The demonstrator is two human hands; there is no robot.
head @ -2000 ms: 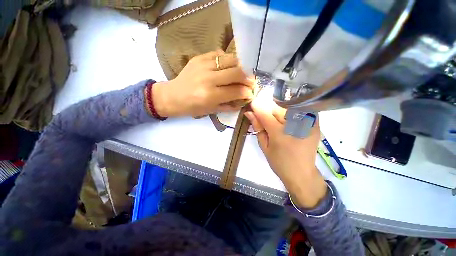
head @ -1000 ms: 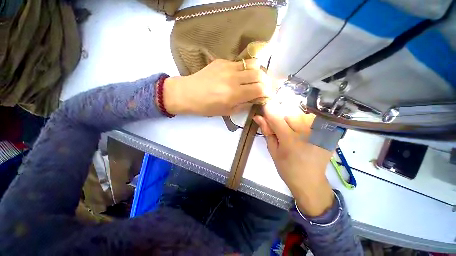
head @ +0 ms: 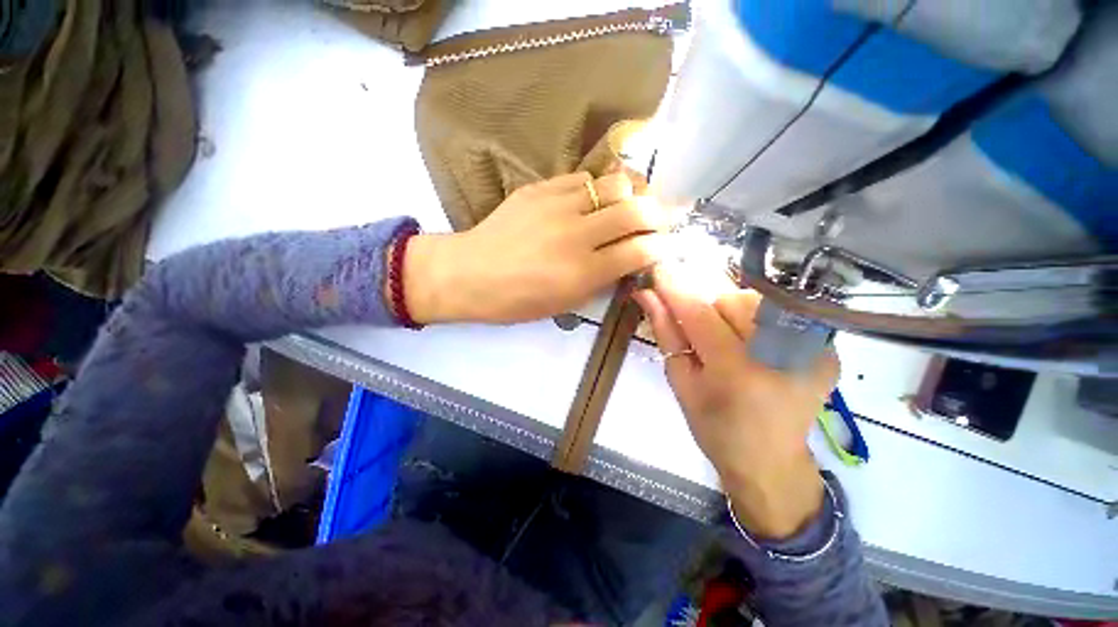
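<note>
The brown pocket piece (head: 527,110), with a pale toothed zip along its top edge, lies left of the sewing machine head (head: 907,135). My left hand (head: 539,251) presses on its lower part, fingertips close to the needle area. A brown zip tape (head: 601,380) runs from under my fingertips down over the table's front edge. My right hand (head: 736,380) is beside the needle, thumb and fingers together at the top of the tape. Lamp glare hides the needle and the exact grip of both hands' fingertips. A grey piece (head: 791,341) shows by my right hand's knuckles.
Green and blue thread snips (head: 844,429) lie right of my right hand, partly hidden. A dark phone (head: 977,394) lies further right. Brown cloth (head: 98,135) is heaped at far left. A blue crate (head: 368,465) is below the ruler-marked table edge (head: 454,414).
The view has shifted, so the machine head shows more to the right than at first. My left hand is slightly lower and the cloth beside it is more bunched. Both hands stay by the needle.
</note>
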